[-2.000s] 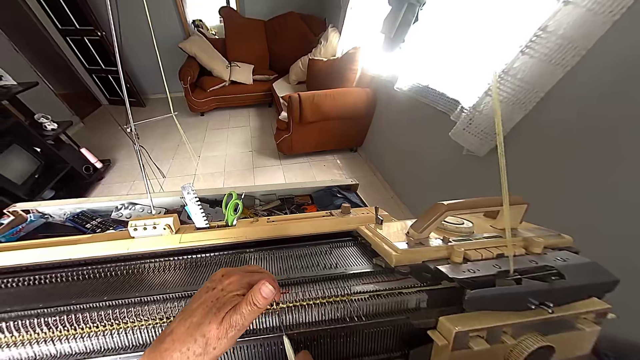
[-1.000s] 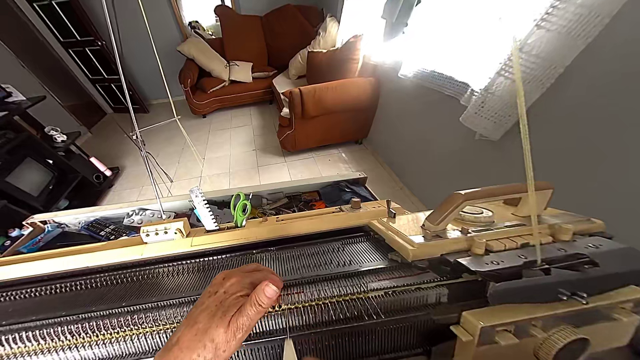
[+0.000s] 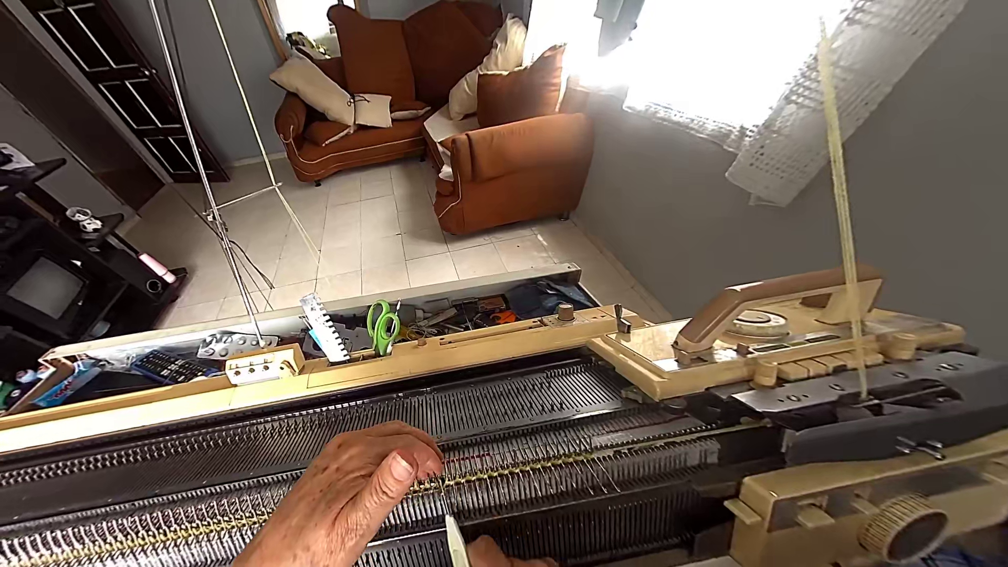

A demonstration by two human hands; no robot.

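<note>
My left hand [image 3: 354,492] rests over the needle beds of a knitting machine [image 3: 504,402], its fingertips at the row of yellow-green yarn [image 3: 535,470] on the needles. My right hand [image 3: 504,554] shows only in part at the bottom edge, shut on a pale-handled needle tool [image 3: 455,539] whose thin metal tip points up to the needles beside my left fingertips. At the right stands the beige knitting carriage [image 3: 787,342] with its brown handle. A strand of yellow yarn [image 3: 844,213] runs down into its front part.
Behind the beds, a long tray [image 3: 579,273] holds green-handled scissors [image 3: 383,327], a white toothed strip [image 3: 323,329] and several small tools. A metal yarn mast [image 3: 189,142] rises at the left. Farther back are a brown sofa [image 3: 354,150], an armchair [image 3: 512,169] and a window.
My right hand shows more at the bottom edge than one second ago. My left hand stays over the needles, its pose little changed.
</note>
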